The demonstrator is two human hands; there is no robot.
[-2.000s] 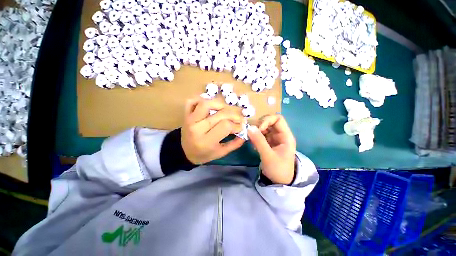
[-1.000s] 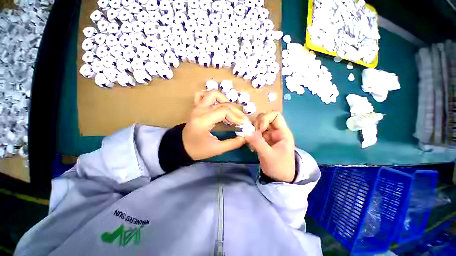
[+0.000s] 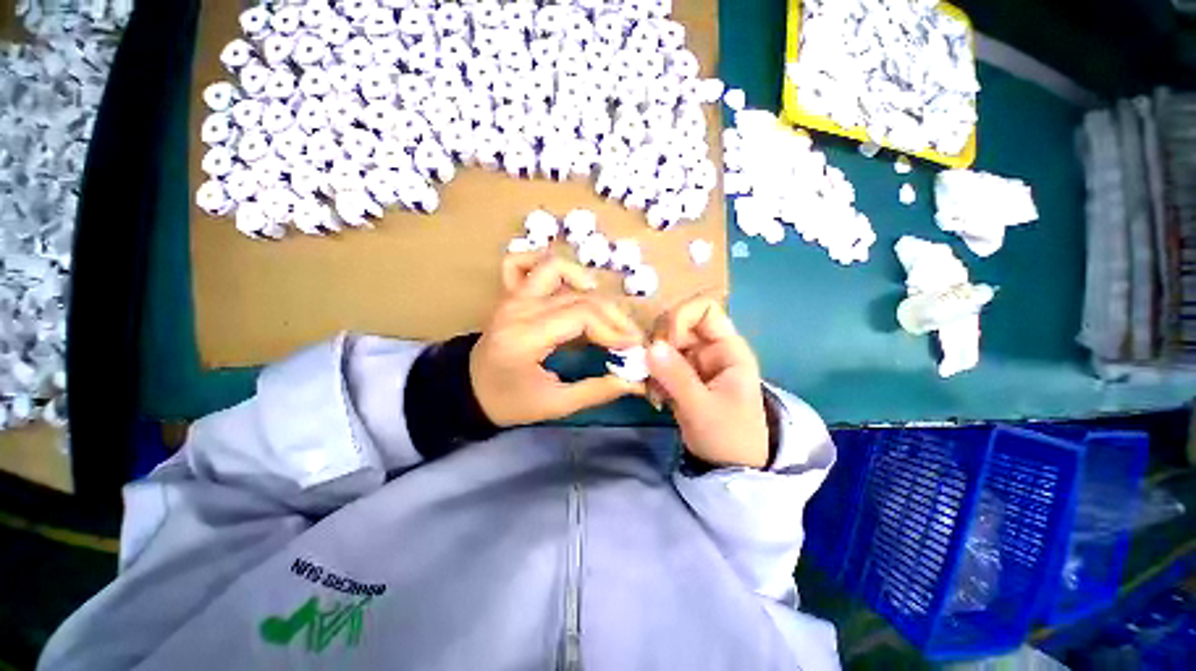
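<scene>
My left hand (image 3: pixel 544 344) holds a small white housing (image 3: pixel 628 364) between thumb and fingers above the bench's front edge. My right hand (image 3: pixel 712 388) touches the same housing with thumb and fingertips; whether it also holds a cap is too small to tell. Several loose housings (image 3: pixel 593 249) stand on the cardboard sheet (image 3: pixel 302 299) just beyond my left hand. Dense rows of housings (image 3: pixel 433 92) cover the sheet's far part. A single flat white piece (image 3: pixel 700 250) lies near the sheet's right edge.
A heap of white caps (image 3: pixel 787 190) lies right of the cardboard. Behind it is a full yellow tray (image 3: pixel 881 147). Crumpled tissues (image 3: pixel 984 212) lie at right, one with a small bottle (image 3: pixel 947 308) on it. Blue baskets (image 3: pixel 938 524) stand below; white parts (image 3: pixel 33 223) are heaped far left.
Both hands stay together at the front edge, with small finger shifts around the housing. It is turned slightly and sits a little lower. The whole view has shifted slightly.
</scene>
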